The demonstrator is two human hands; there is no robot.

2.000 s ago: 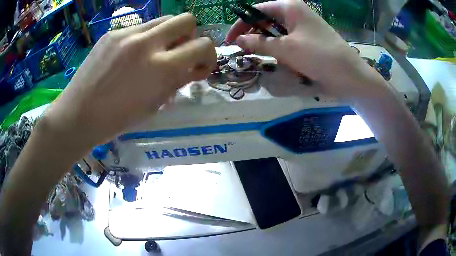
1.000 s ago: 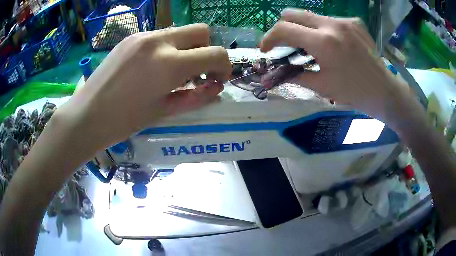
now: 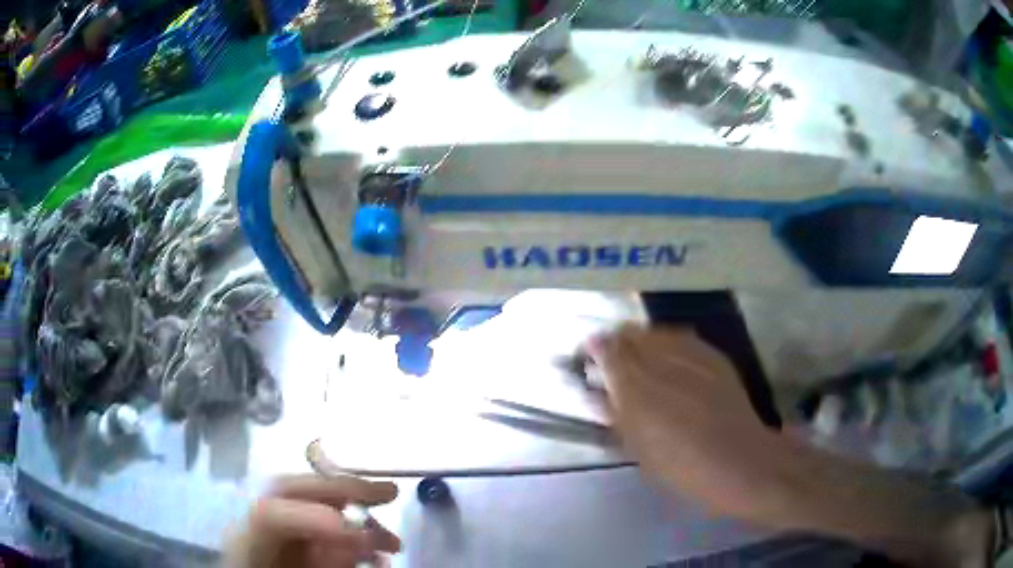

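Note:
A cream-white HAOSEN sewing machine (image 3: 578,178) spans the view, its blue tension knob (image 3: 378,227) at the head's left end. My left hand (image 3: 322,524) is blurred at the bottom left, below the bed plate's corner. A small pale spot shows between its fingers; I cannot tell whether it is a held thing. My right hand (image 3: 678,405) is blurred over the bed, partly in front of the smartphone (image 3: 711,322). Something small and dark shows at its fingertips, too blurred to name. Tweezers (image 3: 544,419) lie on the bed just left of this hand.
Grey fabric pieces (image 3: 94,300) are heaped on the table at left, with a small white piece (image 3: 119,422) beside them. A dark bobbin-like item (image 3: 434,492) lies in front of the bed. Pale scraps lie at right. Blue crates (image 3: 167,67) stand at the upper left.
Both hands have come down from the machine's top, the left to the table's front and the right onto the bed. The machine's top is uncovered. The view has shifted left.

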